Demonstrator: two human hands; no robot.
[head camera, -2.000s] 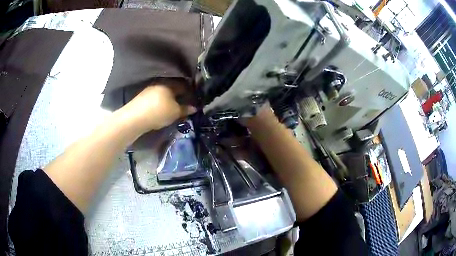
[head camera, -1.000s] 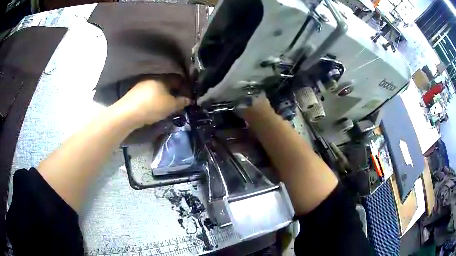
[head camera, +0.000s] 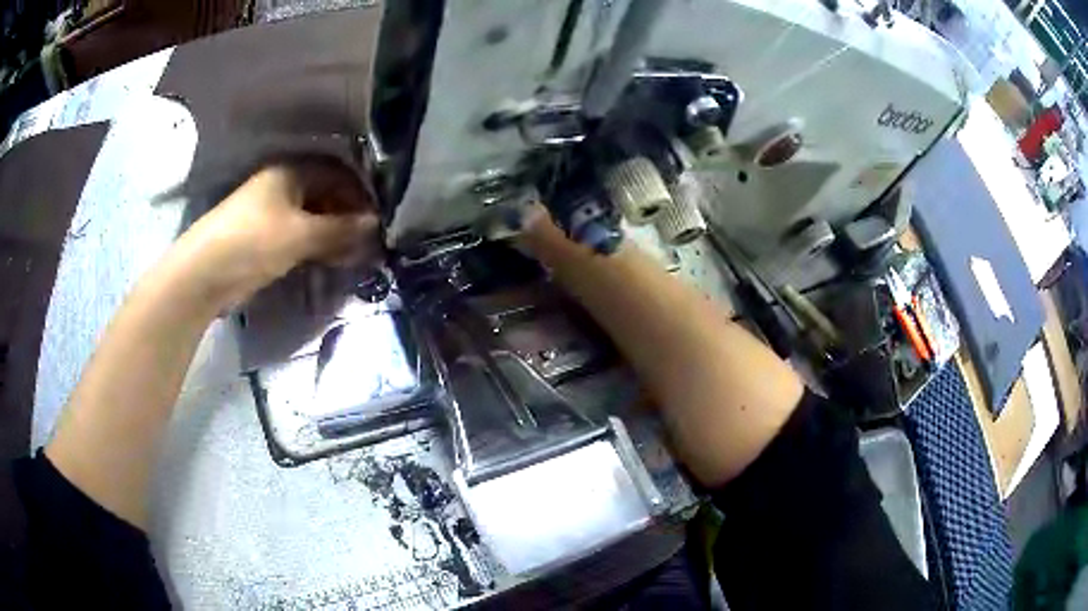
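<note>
My left hand (head camera: 269, 227) is at the left side of the needle area, its fingertips close to the presser foot and partly hidden; whether they pinch anything is unclear. The dark brown fabric panel (head camera: 269, 84) lies behind and under it. My right hand (head camera: 535, 229) reaches behind the off-white machine head (head camera: 477, 107); its fingers are mostly hidden. The metal folder (head camera: 555, 501) sits in front of the needle area, its wide frame at the table's front edge. The shiny slide plate (head camera: 370, 364) lies left of it, inside a dark wire-like outline.
Another brown panel (head camera: 42, 227) lies at the far left of the white table (head camera: 227, 525). Ribbed tension knobs (head camera: 642, 189) are above my right forearm. Orange-handled snips (head camera: 913, 325) lie in a tray at right, near a grey folder-like board (head camera: 984, 275). A pale tub (head camera: 892, 477) shows below right.
The view has shifted, so the machine head appears further left. My left hand looks more raised, with a rounder gap between thumb and fingers. My right hand remains behind the head.
</note>
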